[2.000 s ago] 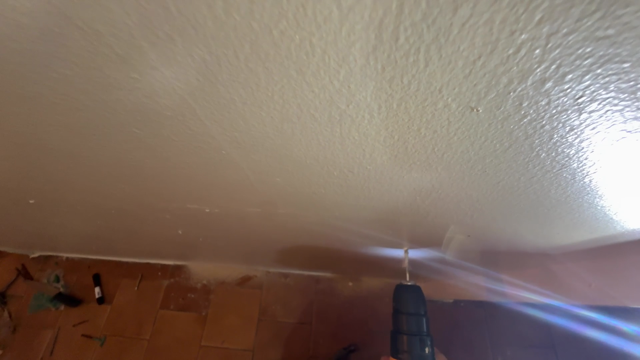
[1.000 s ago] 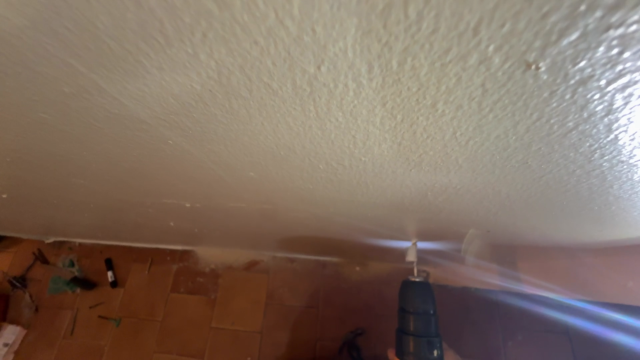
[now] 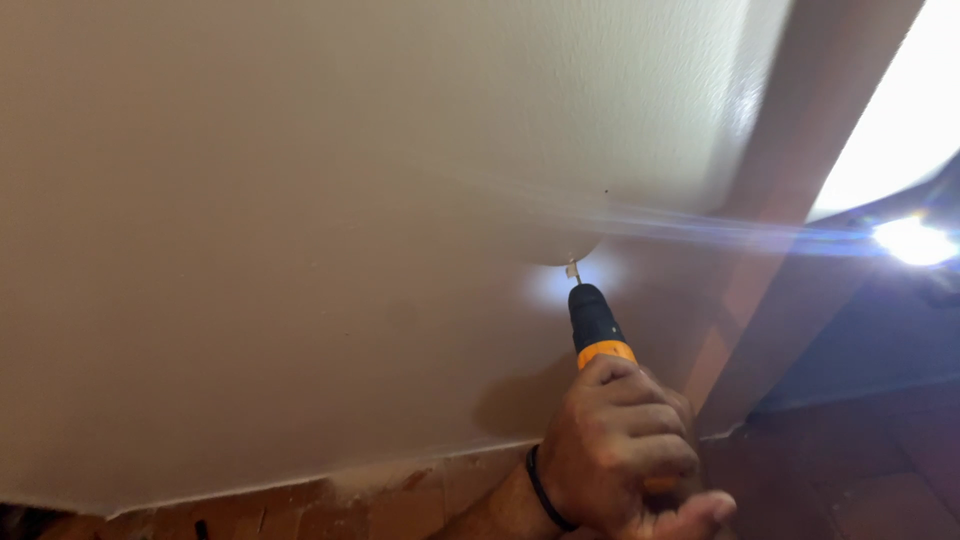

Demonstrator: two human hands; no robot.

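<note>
A black-and-orange cordless drill (image 3: 592,319) points up and away at the painted wall, a thin bit (image 3: 577,276) in its chuck. A small pale piece sits around the bit, close to the wall surface. My left hand (image 3: 619,442), with a black band on its wrist, is wrapped over the orange body of the drill. Behind it, my right hand (image 3: 679,405) is mostly hidden, with a part showing at the drill's right side. The drill's handle is largely covered by the hands. Whether the bit touches the wall is hard to tell.
A small dark hole or mark (image 3: 606,192) is in the wall, above the drill. A bright lamp (image 3: 915,240) shines at the right, beyond a wall edge or frame (image 3: 765,247). Reddish floor tiles (image 3: 405,514) with small dark items lie along the wall's foot.
The view has shifted a lot, bringing both hands, the drill's orange body and the lamp into sight. The drill now leans up and to the left.
</note>
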